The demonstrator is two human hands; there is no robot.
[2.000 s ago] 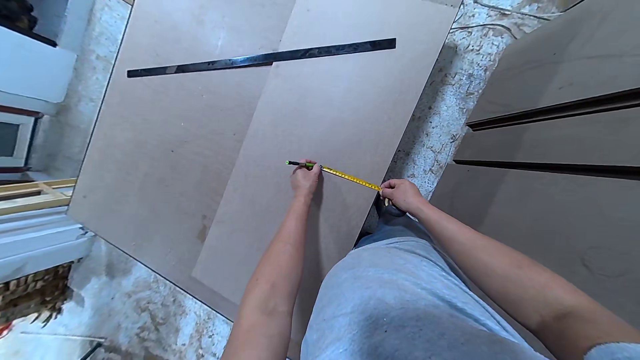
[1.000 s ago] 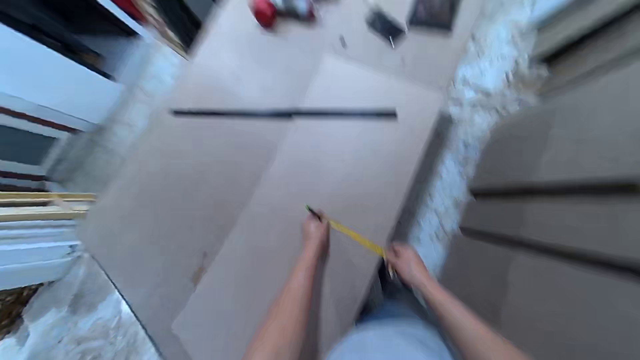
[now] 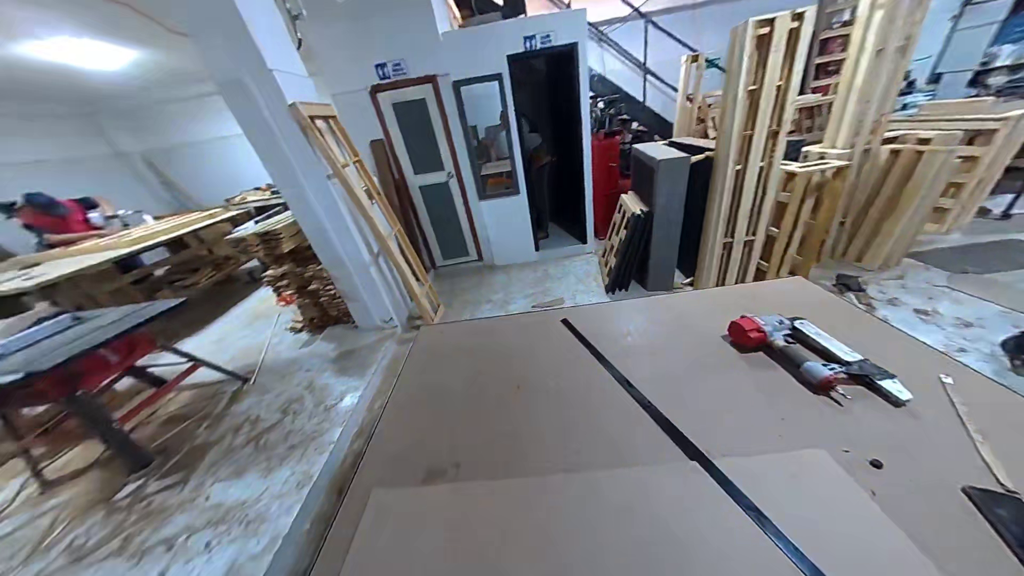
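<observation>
Neither my left hand nor my right hand shows in the head view now, and the yellow tape measure is out of frame too. A thin brown board (image 3: pixel 560 520) lies on a larger brown panel (image 3: pixel 496 384) below me. Across both runs a long black straight strip (image 3: pixel 668 424), slanting from the far middle to the near right. A red and grey pneumatic nailer or stapler (image 3: pixel 808 356) rests on its side at the panel's right. Near the right edge are a thin pale strip (image 3: pixel 976 432) and a dark flat piece (image 3: pixel 1000 512).
A wooden lattice frame (image 3: pixel 372 208) leans on a white column (image 3: pixel 308 160). Tall wooden frames (image 3: pixel 756 152) and a grey box-like panel (image 3: pixel 660 212) stand behind the panel. At left are a red-framed table saw (image 3: pixel 96 352) and a person in red (image 3: pixel 60 220) bending over a workbench (image 3: pixel 120 244).
The view has swung up and away toward the room. Both hands, which held the extended yellow tape measure over the thin board, have gone out of view.
</observation>
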